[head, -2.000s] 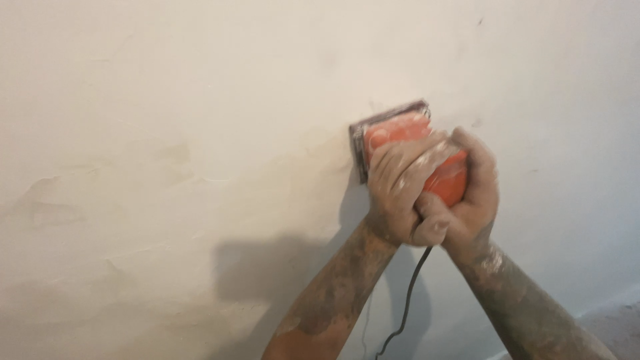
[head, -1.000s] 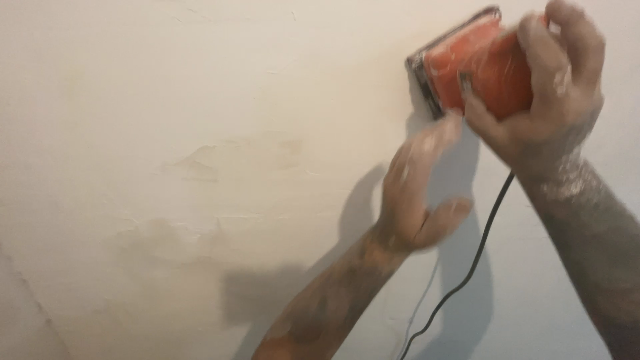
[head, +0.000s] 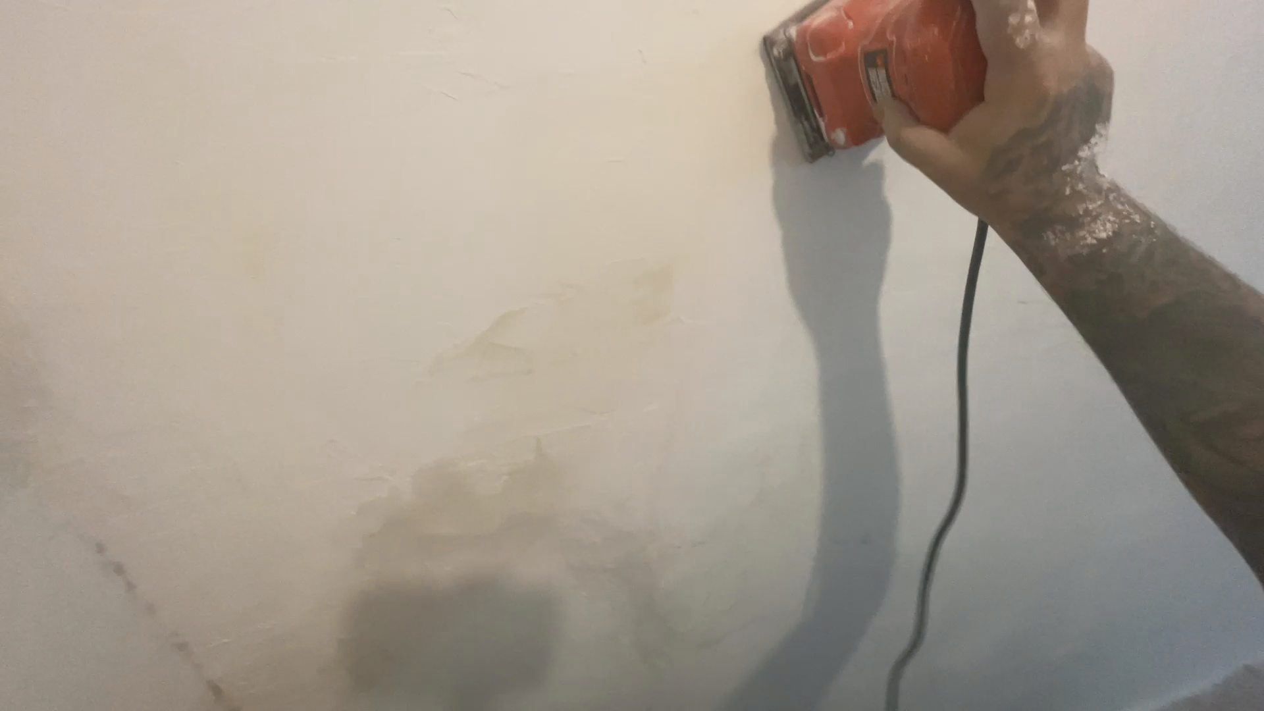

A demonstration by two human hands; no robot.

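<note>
An orange electric sheet sander (head: pixel 904 74) is at the upper right, its dark flat pad facing the plastered wall (head: pixel 543 197). My right hand (head: pixel 1017 109) is closed around the back of the sander's body, with the thumb along its lower side and the fingertips cut off by the top of the view. White dust clings to my wrist and to the sander. A dark power cord (head: pixel 963 395) hangs from behind my wrist down to the bottom edge. My left hand is out of view.
The off-white wall shows rough ridges and a patchy stain (head: pixel 494 504) at lower centre. A line of small dark marks (head: pixel 148 607) runs at lower left. Shadows of the arm and sander fall on the wall. A darker surface edge (head: pixel 1234 686) shows at the bottom right corner.
Two seconds ago both my hands were on the sander; a second ago my left hand was apart below it. Now the left hand has left the view. The right one still holds the sander.
</note>
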